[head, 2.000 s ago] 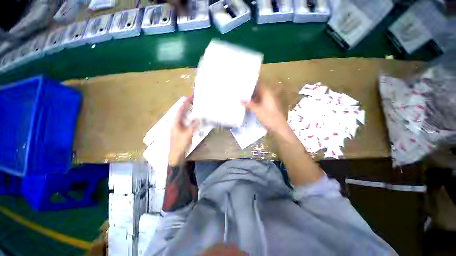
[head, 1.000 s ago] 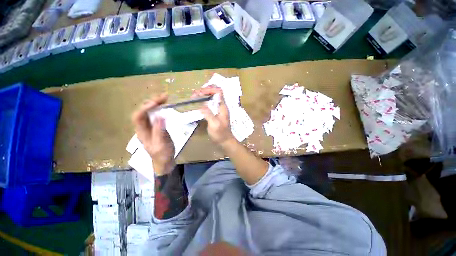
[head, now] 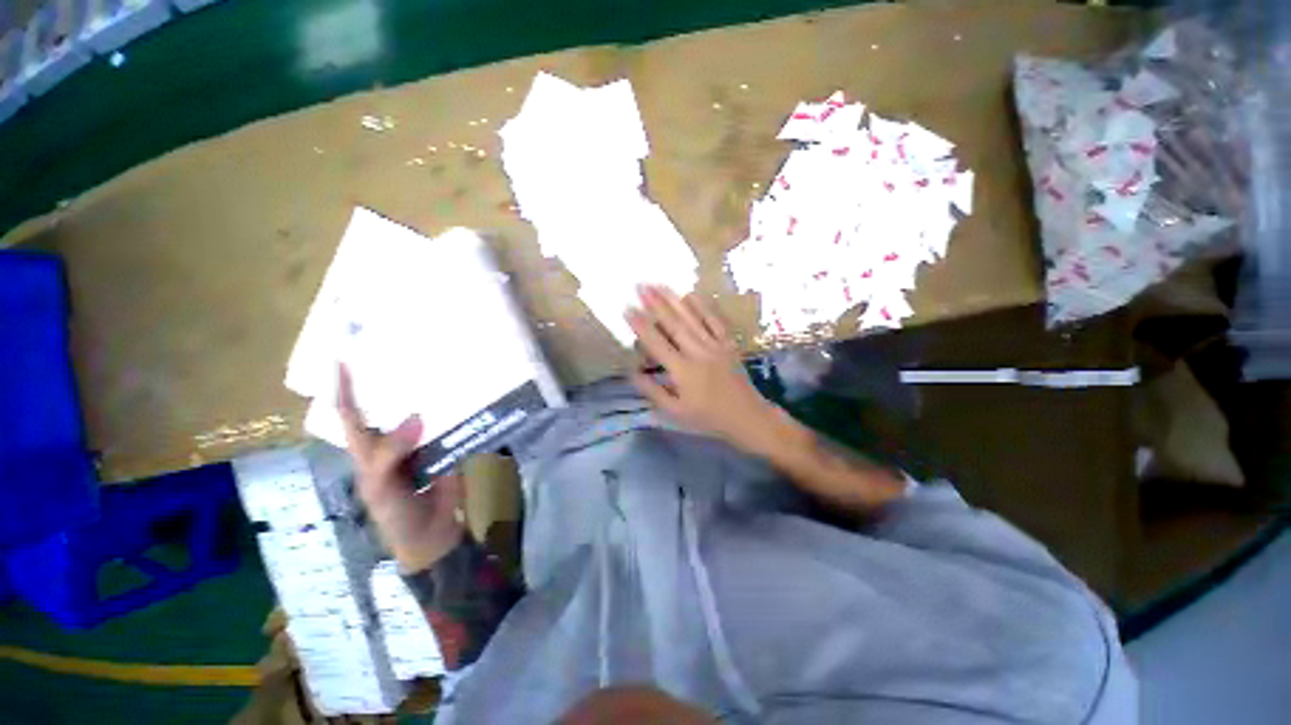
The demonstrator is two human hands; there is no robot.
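Observation:
My left hand [head: 392, 475] holds a white retail carton [head: 460, 333] by its near left corner. The carton has a black band with white lettering along its near edge and lies over the pile of flat cartons [head: 354, 276]. My right hand [head: 691, 361] is at the near end of the column of white paper pieces [head: 588, 191], fingers extended and touching the lowest piece; whether it grips one cannot be told. A loose heap of small white sachets with red print [head: 857, 213] lies to the right.
A clear bag of sachets [head: 1119, 184] lies at the far right of the cardboard-covered bench [head: 213, 213]. Blue crates [head: 43, 383] stand at the left. White bundles of flat cartons [head: 305, 567] are below the bench edge. The green belt [head: 227, 85] runs behind.
The view has shifted downward, with most belt boxes out of frame. The carton is now broad side up in my left hand. My right hand has left it and moved to the white papers.

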